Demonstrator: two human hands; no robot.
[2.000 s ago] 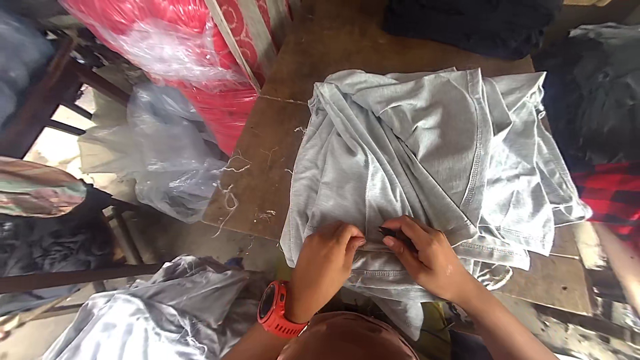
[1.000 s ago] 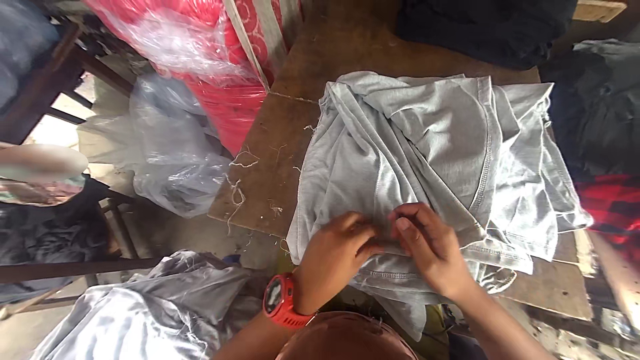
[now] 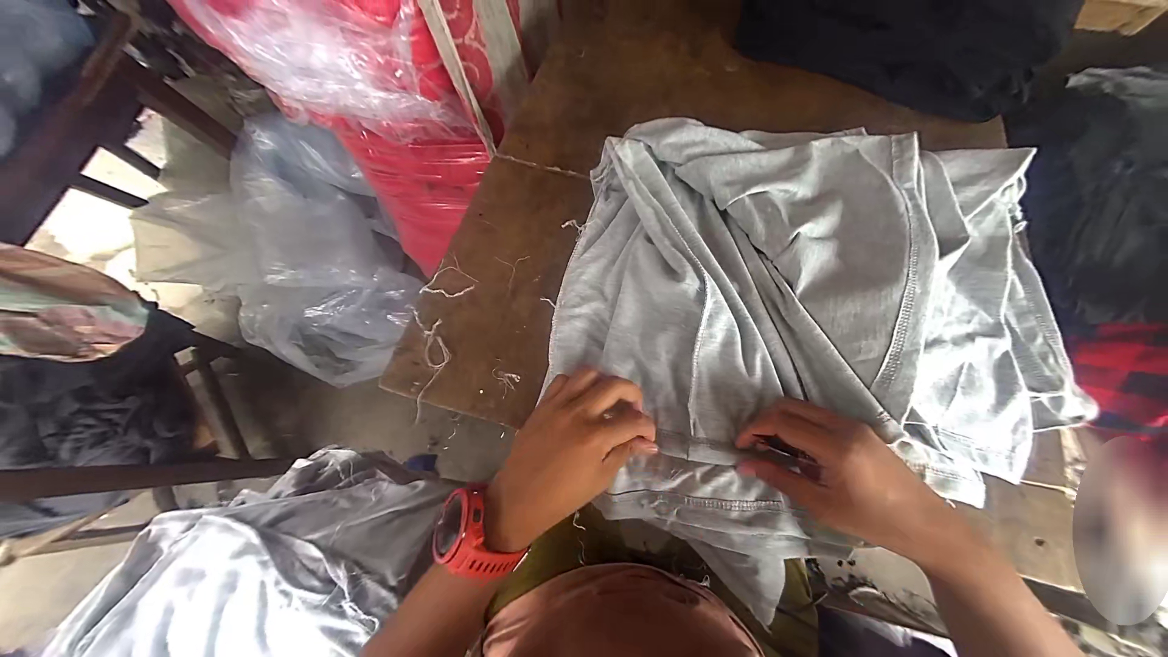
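Note:
Several grey knit garments [image 3: 821,274] lie layered on a brown wooden table [image 3: 511,301], with stitched seams showing. My left hand [image 3: 584,447], below a red wristwatch [image 3: 473,534], pinches the hemmed edge of the top grey garment near its lower left. On the same edge, a short way to the right, my right hand [image 3: 821,456] closes thumb and fingers; a small dark thing shows between them, too unclear to name. Between the two hands the hem runs nearly straight. Further hems hang over the table's near edge toward my body.
Loose threads [image 3: 438,342] lie at the table's left corner. Red plastic-wrapped bundles [image 3: 411,182] and clear plastic bags [image 3: 310,265] stand at left. Dark cloth [image 3: 912,55] is at the far side. Grey-white cloth [image 3: 246,575] is piled lower left; a blurred person's part [image 3: 1118,529] shows at right.
My hands were close together on the hem one second ago; now they are apart along it, my left hand further left.

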